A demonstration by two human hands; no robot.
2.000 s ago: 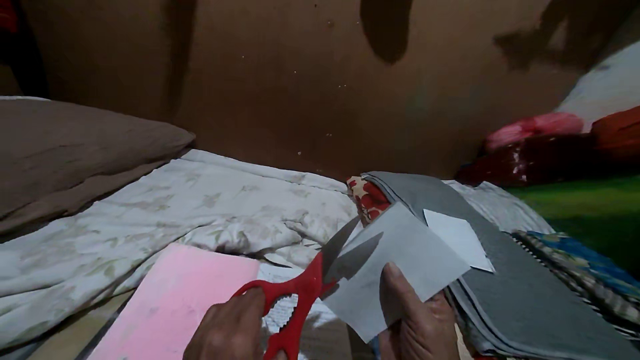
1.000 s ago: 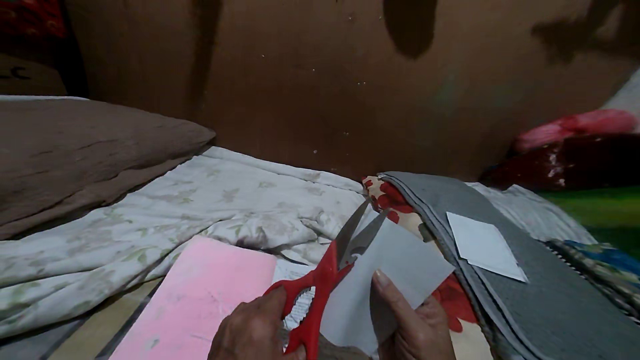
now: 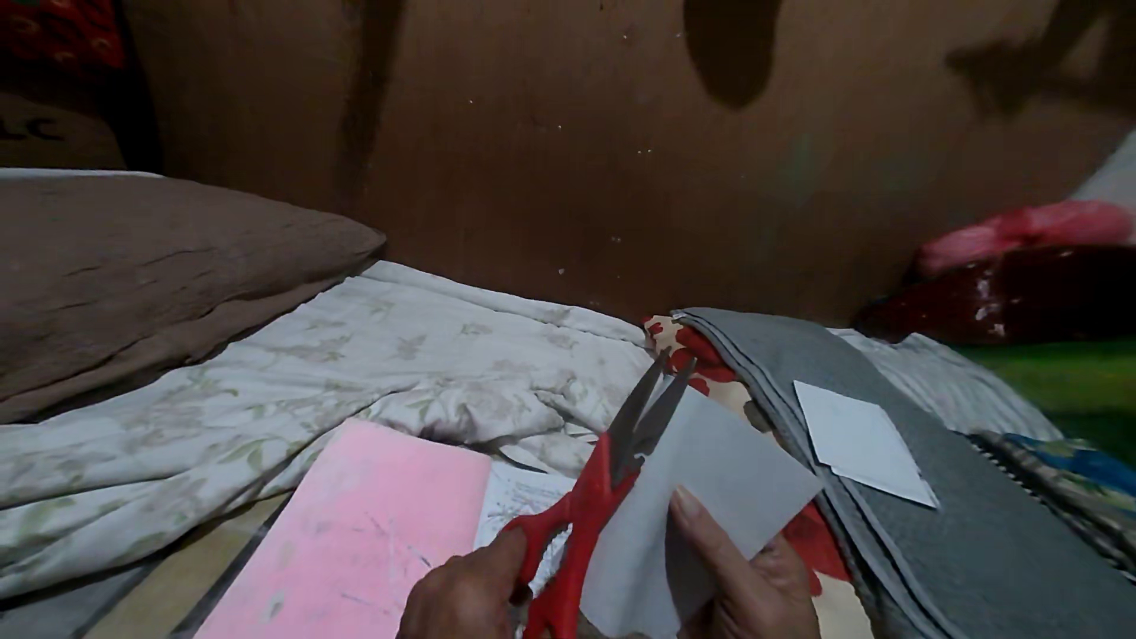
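My left hand (image 3: pixel 466 590) is closed on the red handles of a pair of scissors (image 3: pixel 590 524), whose metal blades stand slightly apart and point up and away. The blades lie along the left edge of a white sheet of paper (image 3: pixel 710 470). My right hand (image 3: pixel 745 577) grips that sheet near its lower part, thumb on top. Left of the scissors is a pink sheet or cover (image 3: pixel 373 524), with a marked white paper (image 3: pixel 524 501) partly hidden behind my left hand. White paper pieces (image 3: pixel 865 439) rest on the folded grey cloth at the right.
A brown pillow (image 3: pixel 160 275) lies at the left on a white floral sheet (image 3: pixel 328 373). A folded grey cloth (image 3: pixel 1003 532) covers part of a red floral cloth (image 3: pixel 821 541). Behind stands a brown wall (image 3: pixel 532 177). Pink and dark red items (image 3: pixel 1029 275) sit at the far right.
The scissor blades, wider apart two seconds ago and crossing the sheet, now stand closer together at its left edge. The sheet has tilted in my right hand.
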